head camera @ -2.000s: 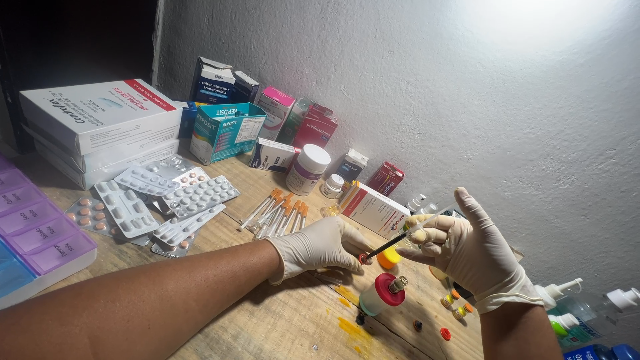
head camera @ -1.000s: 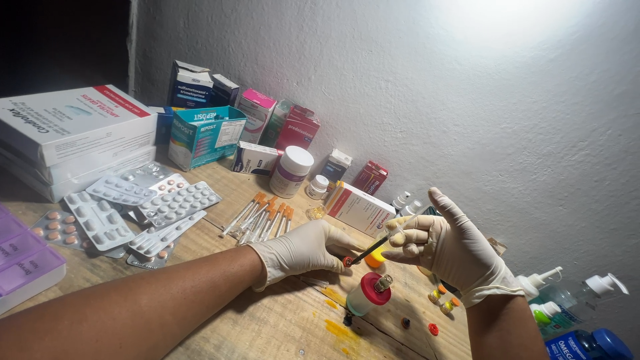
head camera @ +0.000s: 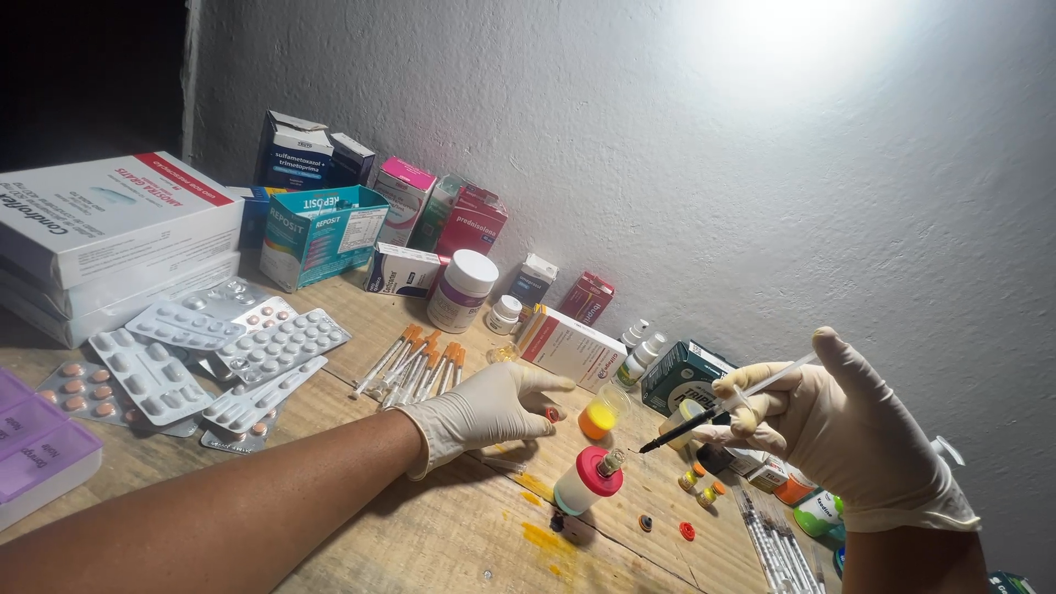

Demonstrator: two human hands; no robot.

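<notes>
My left hand (head camera: 487,408), in a pale latex glove, rests low over the wooden table with its fingers around a small red-rimmed vial cap or vial (head camera: 552,415). My gloved right hand (head camera: 792,404) holds a syringe (head camera: 693,427) with dark liquid in its barrel; its plunger end points up right, its needle down left, apart from the left hand. Between and below the hands stands a jar with a red lid (head camera: 596,472), a small glass vial (head camera: 611,462) on top. A clear cup of orange-yellow liquid (head camera: 600,419) stands just right of the left hand's fingers.
Orange-capped syringes (head camera: 410,367) lie behind my left hand. Blister packs (head camera: 157,375), a purple pill organizer (head camera: 41,450) and stacked white boxes (head camera: 124,223) are at left. Medicine boxes (head camera: 326,235) and a white bottle (head camera: 463,290) line the wall. More syringes (head camera: 775,540) lie at lower right. Yellow stains (head camera: 546,538) mark the wood.
The syringe in my right hand has moved right, away from my left hand, where its tip was earlier. Its barrel now points at the space beyond the red-lidded jar.
</notes>
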